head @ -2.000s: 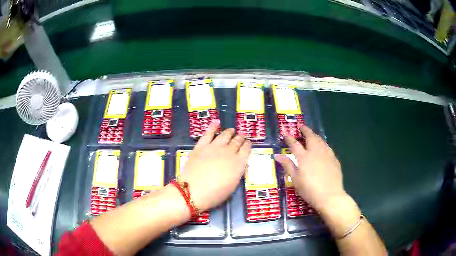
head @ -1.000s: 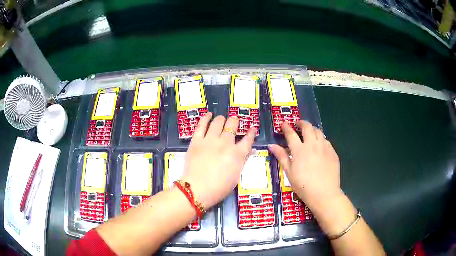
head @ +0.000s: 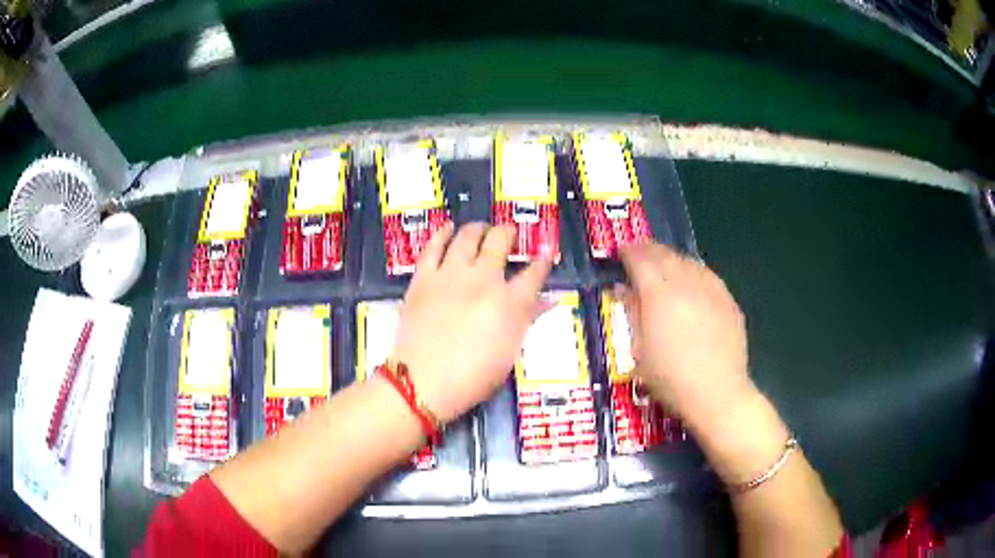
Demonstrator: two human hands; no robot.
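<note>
A clear plastic phone tray [head: 376, 508] lies before me with two rows of red keypad phones, front side up, with white screens in yellow frames. My left hand [head: 464, 316] is over the middle, palm down, covering part of a lower-row phone [head: 379, 332]. Its fingertips are at the lower end of an upper-row phone [head: 526, 196]. My right hand [head: 682, 327] is over the right end. Its fingertips are at the lower end of the rightmost upper phone [head: 609, 191], and it partly hides the phone below. Whether the fingers grip anything is hard to tell.
A small white desk fan [head: 55, 213] stands at the left. Below it a white paper sheet [head: 38, 436] holds a red pen [head: 70, 384] and a slim pale pen. A green conveyor belt [head: 491, 71] with a pale edge strip [head: 807, 155] runs behind the tray.
The tray and phones sit slightly higher in view. My right hand's fingers have drawn closer together at the rightmost phones. My left hand has stayed over the middle, slightly higher.
</note>
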